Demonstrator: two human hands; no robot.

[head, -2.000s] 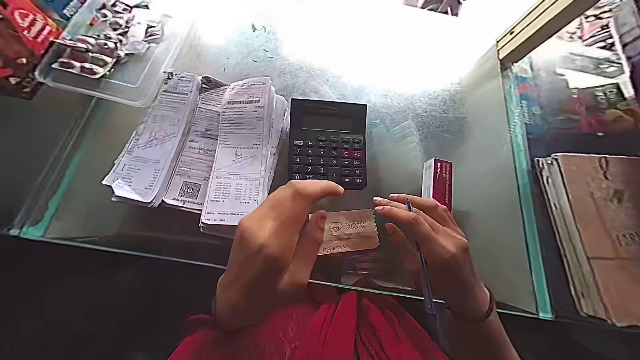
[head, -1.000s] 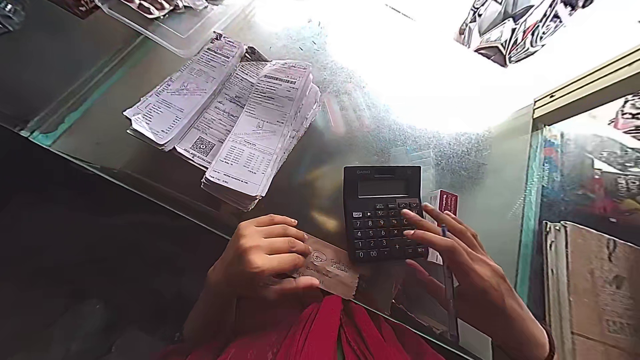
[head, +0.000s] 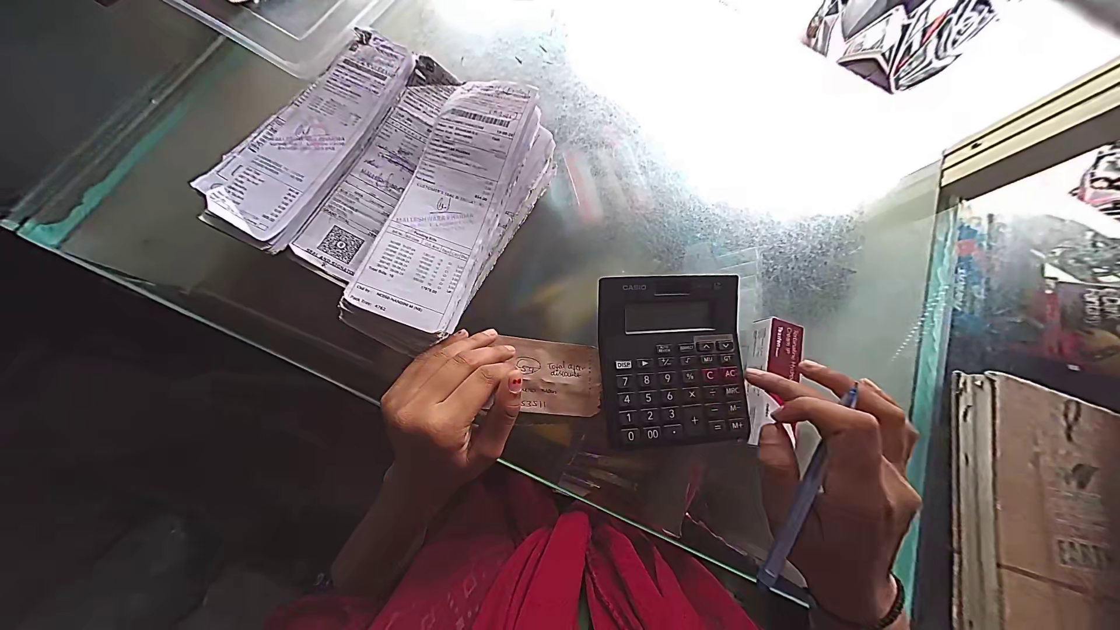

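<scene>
A black Casio calculator (head: 674, 359) lies on the glass counter (head: 560, 254) between my hands. My left hand (head: 451, 407) rests on the left end of a brown paper slip (head: 560, 376) with handwriting, its thumb and fingers at the slip. My right hand (head: 844, 472) is just right of the calculator, with a blue pen (head: 805, 499) held among its fingers. Its fingertips are over a small red and white medicine carton (head: 779, 350), partly hidden by them. Up and left of the slip lie stacks of printed bills (head: 446, 210), fanned side by side.
At the top left stands a clear plastic tray (head: 306, 35). Patterned packets (head: 892, 39) lie at the top right in the glare. A brown cardboard-covered stack (head: 1050, 490) is beyond the counter's right edge, near a pale frame rail (head: 1024, 131).
The calculator has shifted toward the counter's front edge, beside the slip. My right hand has moved off its keys to the right since a second ago. The view has swung round.
</scene>
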